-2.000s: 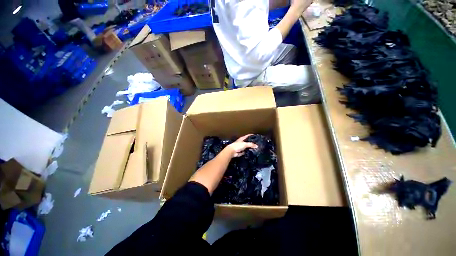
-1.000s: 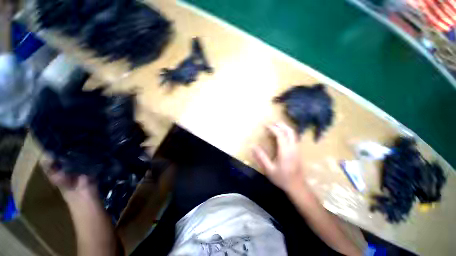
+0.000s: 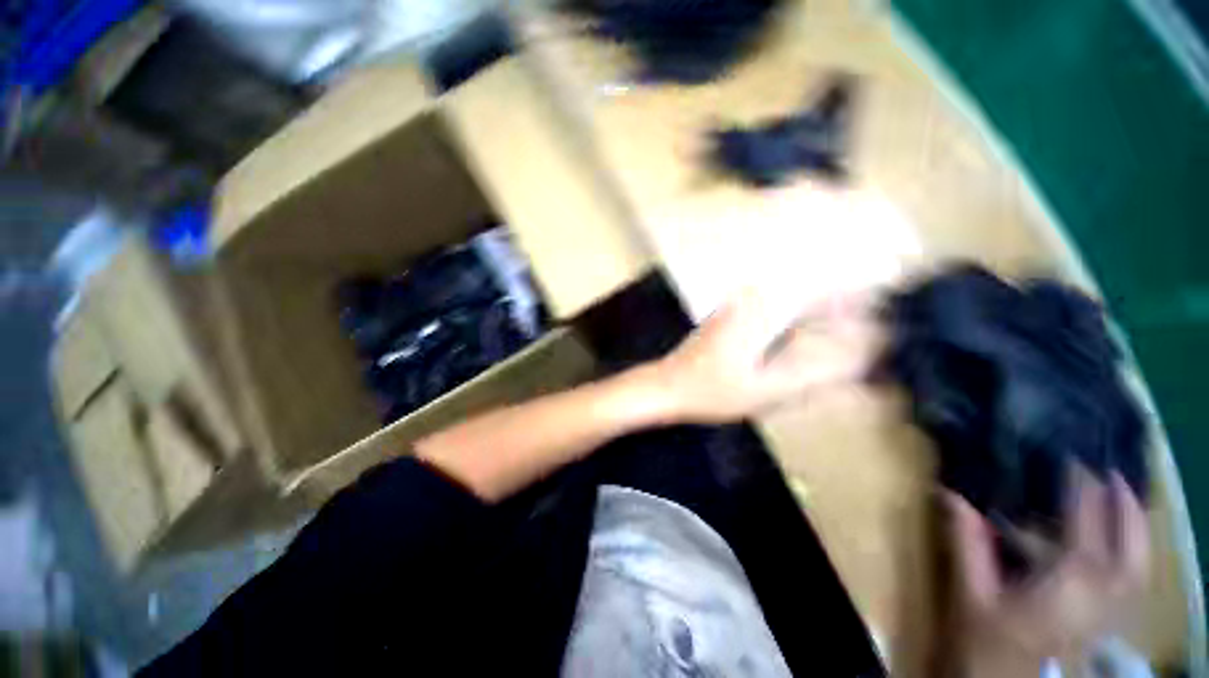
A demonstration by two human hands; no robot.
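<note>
A large heap of black parts (image 3: 1014,378) lies on the tan bench (image 3: 849,497) at the right. The frame is blurred. My left hand (image 3: 776,351) reaches across the bench edge, its blurred fingers at the heap's left side. My right hand (image 3: 1054,570) is at the heap's near side, fingers spread over the black parts. Whether either hand grips parts cannot be told. A single black part (image 3: 785,139) lies farther up the bench. The open carton (image 3: 298,338) at the left holds black parts (image 3: 444,318) low inside.
A second carton (image 3: 113,411) stands at the far left. More black parts (image 3: 676,33) lie at the top of the bench. The green conveyor (image 3: 1061,146) runs along the right side. A white bundle or cloth (image 3: 318,27) is at the top left, blurred.
My left hand has moved from the carton to the bench, and the black bunch at the carton is now a large heap on the bench. My right hand has moved to that heap. The view has turned.
</note>
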